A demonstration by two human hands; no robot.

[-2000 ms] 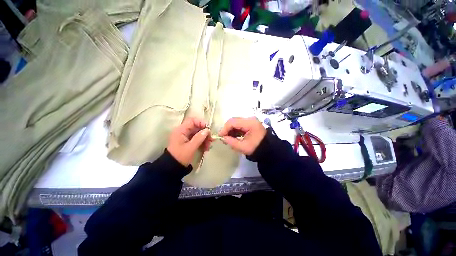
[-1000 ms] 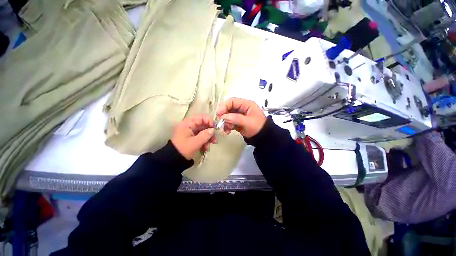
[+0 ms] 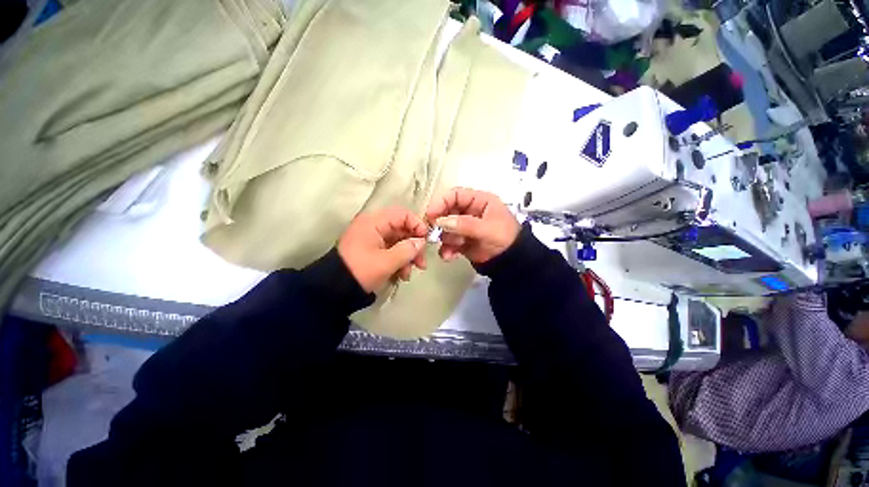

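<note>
Khaki trouser panels (image 3: 314, 105) lie on the white table in front of me, with a curved lower edge. A narrow khaki strip (image 3: 454, 105) with a seam line runs beside the larger panel down to my fingertips. My left hand (image 3: 381, 249) and my right hand (image 3: 474, 226) meet fingertip to fingertip over the strip. A tiny shiny pale piece (image 3: 434, 234), perhaps a zipper slider, shows between them, at my right fingertips. My left thumb and fingers pinch at the strip's end; the exact grip is hidden.
A thick folded khaki pile (image 3: 124, 105) lies at left. A white sewing machine (image 3: 610, 171) stands at right, with red-handled scissors (image 3: 598, 293) partly hidden beside it. A control panel (image 3: 702, 325) is at the table edge. A person's checked sleeve (image 3: 781, 380) shows at far right.
The view has shifted, so the machine sits lower and further right. My right hand has moved up and turned inward, and the shiny piece now shows at its fingertips.
</note>
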